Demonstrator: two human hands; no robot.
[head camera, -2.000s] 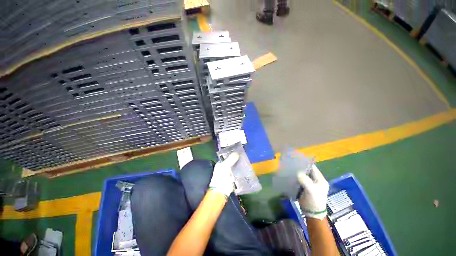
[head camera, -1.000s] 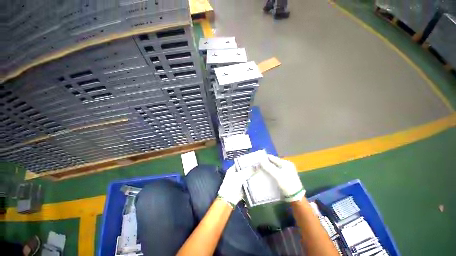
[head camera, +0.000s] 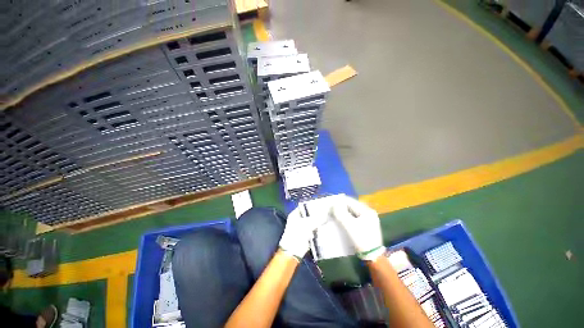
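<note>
My left hand (head camera: 300, 233) and my right hand (head camera: 360, 225), both in white knit gloves, hold a pale sheet-metal part (head camera: 333, 238) between them above my lap. The fingers cover its upper part, and glare hides its detail. Whether it is one piece or two fitted together, I cannot tell. The right-hand blue bin (head camera: 481, 261) holds small metal plates (head camera: 460, 289) in rows. The left-hand blue bin (head camera: 145, 269) holds loose metal pieces (head camera: 168, 293), partly hidden by my leg.
A tall stack of metal parts (head camera: 298, 96) stands on a blue sheet (head camera: 331, 168) ahead, with a short stack (head camera: 302, 180) nearer me. A large palletised load (head camera: 128, 128) fills the left. A white card (head camera: 241, 204) lies by my knee. Another person's foot (head camera: 47, 316) shows at lower left.
Two seconds ago each hand held a separate metal piece, the right one near its bin. The hands came together over my lap and have stayed there. The distant person's feet have nearly left the view.
</note>
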